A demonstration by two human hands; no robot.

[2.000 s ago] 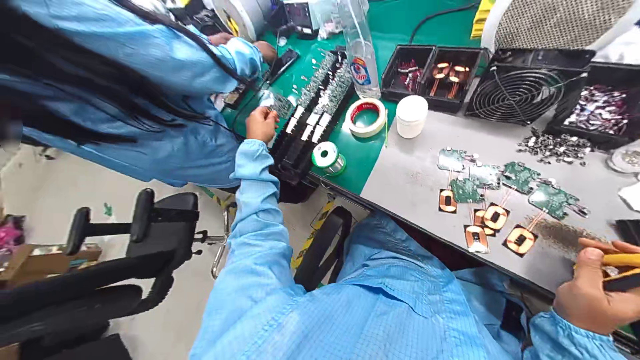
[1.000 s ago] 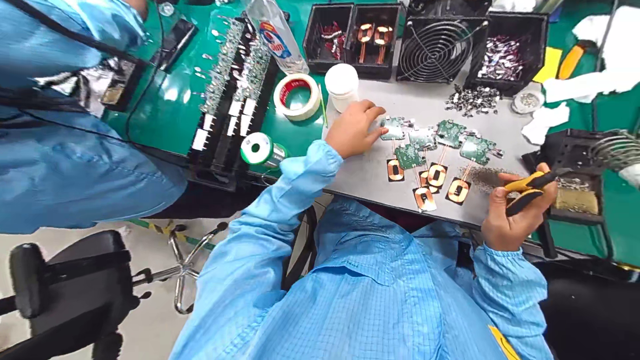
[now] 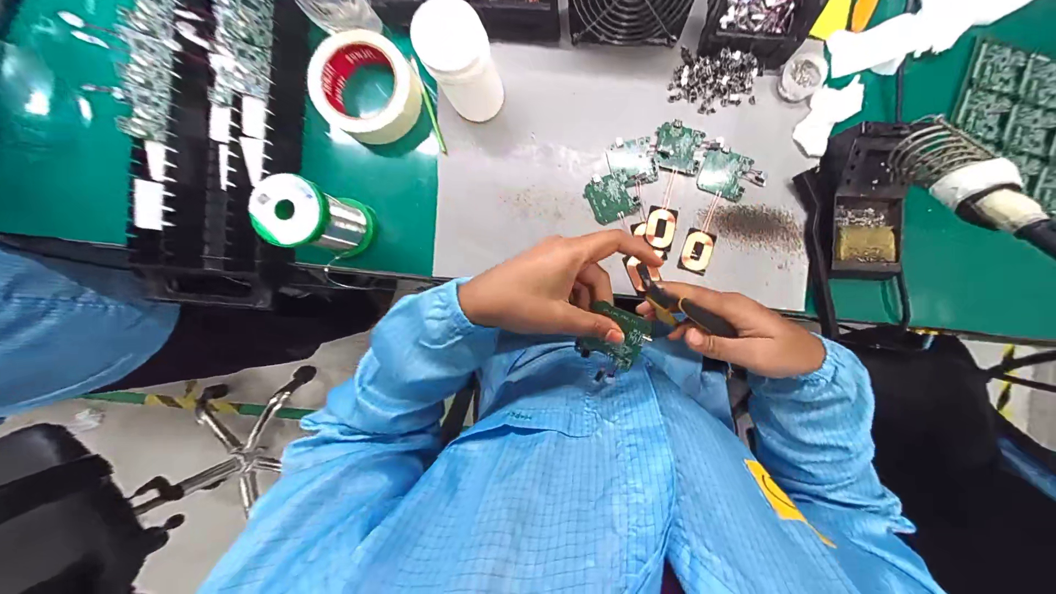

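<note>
My left hand [image 3: 553, 285] holds a small green circuit board [image 3: 617, 337] by its edge, near the front of my blue smock. In my right hand [image 3: 742, 330] is a pair of pliers or cutters with black and yellow handles [image 3: 689, 312], its jaws close to the fingers of my left hand. Just beyond both hands, several green circuit boards [image 3: 678, 148] lie on the grey mat, with wires running to copper coils on black squares [image 3: 698, 250]. My left fingers partly cover one coil. Whether the jaws touch anything cannot be told.
A solder spool [image 3: 309, 216], tape roll [image 3: 363, 87] and white bottle [image 3: 460, 62] stand left of the boards. Black racks of boards [image 3: 194, 276] are farther left. Small metal parts [image 3: 714, 78] lie behind; a soldering iron in its coil holder [image 3: 949, 165] is at right. A person's blue sleeve [image 3: 74, 330] shows at left.
My left hand has come from the racks, past the boards on the mat, to my front, and now holds a board. The pliers in my right hand have moved left towards it. The view has shifted.
</note>
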